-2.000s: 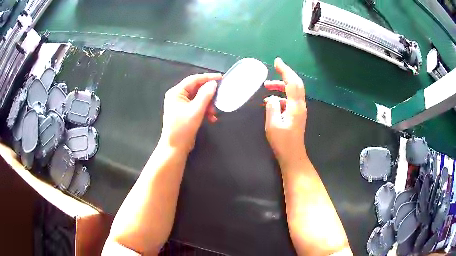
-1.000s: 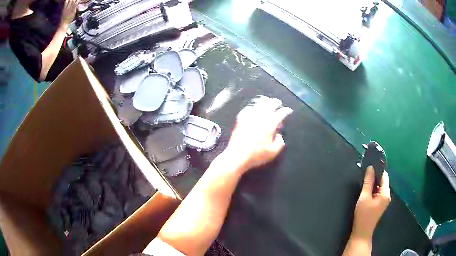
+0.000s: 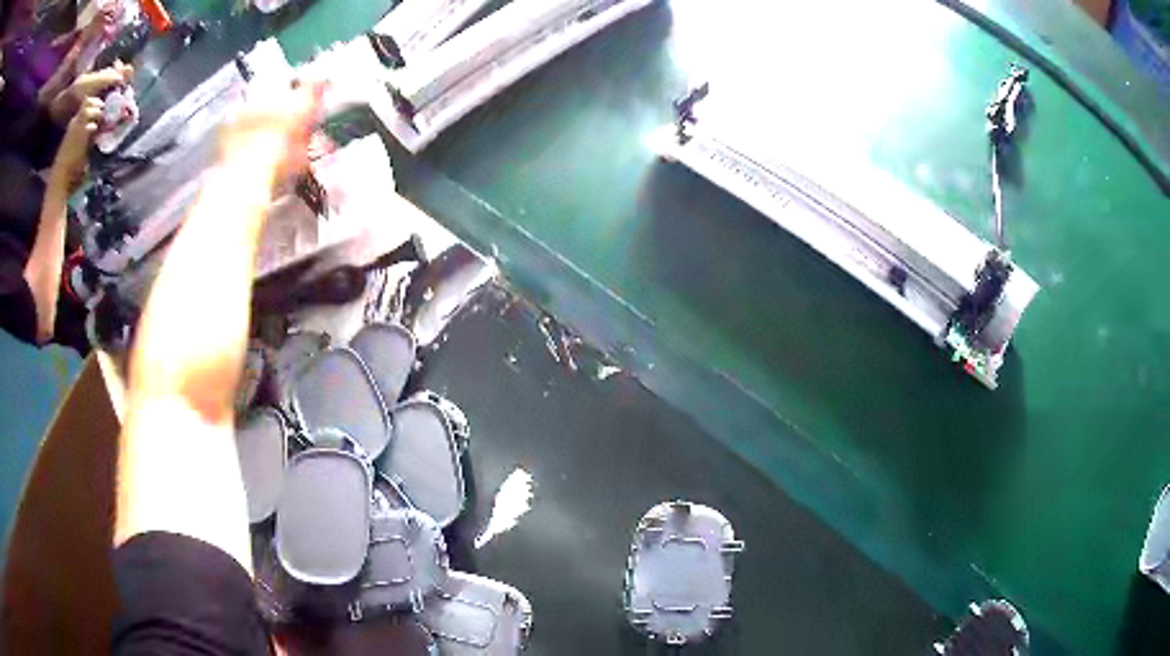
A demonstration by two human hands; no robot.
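Note:
My left hand [image 3: 272, 128] is blurred and overexposed at the upper left, at the end of the silver-white appliance bodies [image 3: 193, 141]; whether it grips one is unclear. My right hand is out of the picture. A light grey end cap [image 3: 680, 577] lies alone on the black mat, its framed, clipped face up. A dark end cap [image 3: 985, 632] is cut off by the bottom edge. A pile of grey caps [image 3: 325, 513] lies below and right of my left forearm.
A long appliance body [image 3: 847, 231] lies on the green surface [image 3: 796, 449], with a black cord beside it. Another body [image 3: 513, 58] lies at the top. Another person's hands [image 3: 96, 109] are at the far left. A carton edge [image 3: 58, 474] shows at lower left.
The view has turned left. My left hand has moved from over the mat to the stacked bodies. My right hand, which held a dark cap, has left the picture. A lone grey cap now shows on the mat.

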